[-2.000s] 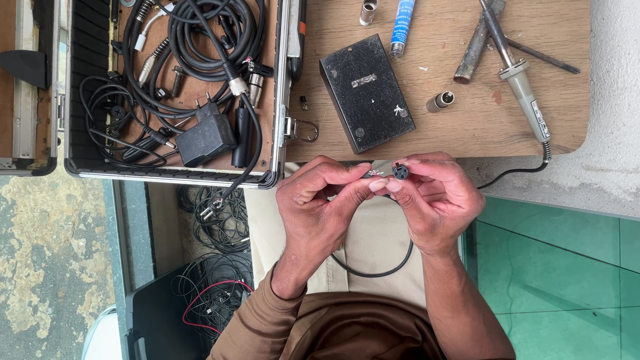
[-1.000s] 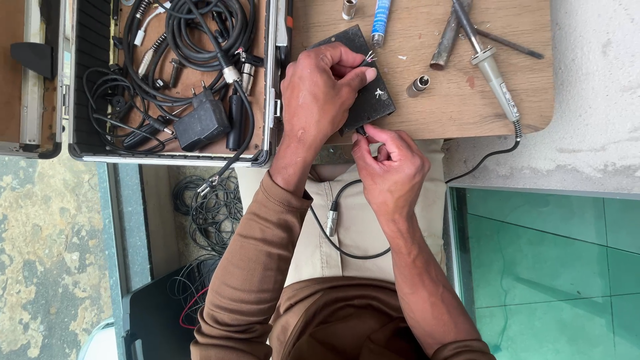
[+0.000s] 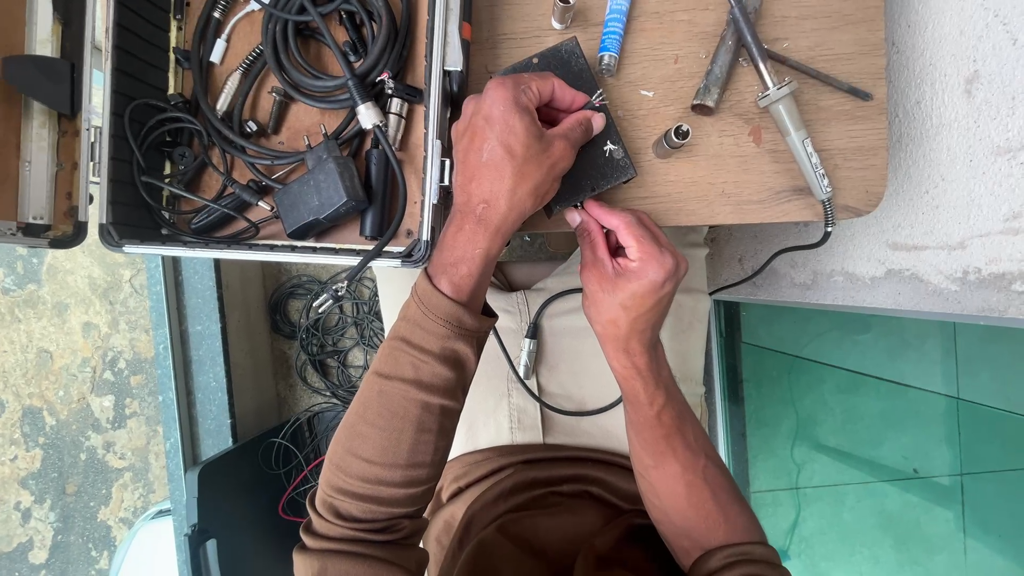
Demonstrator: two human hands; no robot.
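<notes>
My left hand point(image 3: 524, 144) is over a black metal box point(image 3: 580, 128) on the wooden board. Stripped wire ends point(image 3: 597, 98) show at its pinched thumb and forefinger. At the box's near edge, my right hand point(image 3: 628, 264) pinches a small dark piece that its fingers mostly cover; I cannot tell what it is. A black cable point(image 3: 572, 411) loops below my right hand over the lap, with a silver XLR connector point(image 3: 528, 358) at one end. A metal connector shell point(image 3: 672, 140) lies right of the box. Beyond the box is a blue and white tube point(image 3: 614, 36).
An open case point(image 3: 424, 232) on the left holds coiled black cables point(image 3: 320, 56), a power adapter point(image 3: 320, 196) and connectors. On the board's right side lie a soldering iron point(image 3: 788, 120), a metal pipe point(image 3: 716, 76) and a thin rod point(image 3: 824, 74). Tangled cables point(image 3: 328, 344) hang below the case.
Both hands were together in front of the board; now they are apart, the left over the black box and the right at its near edge. The silver connector has come into sight on the lap.
</notes>
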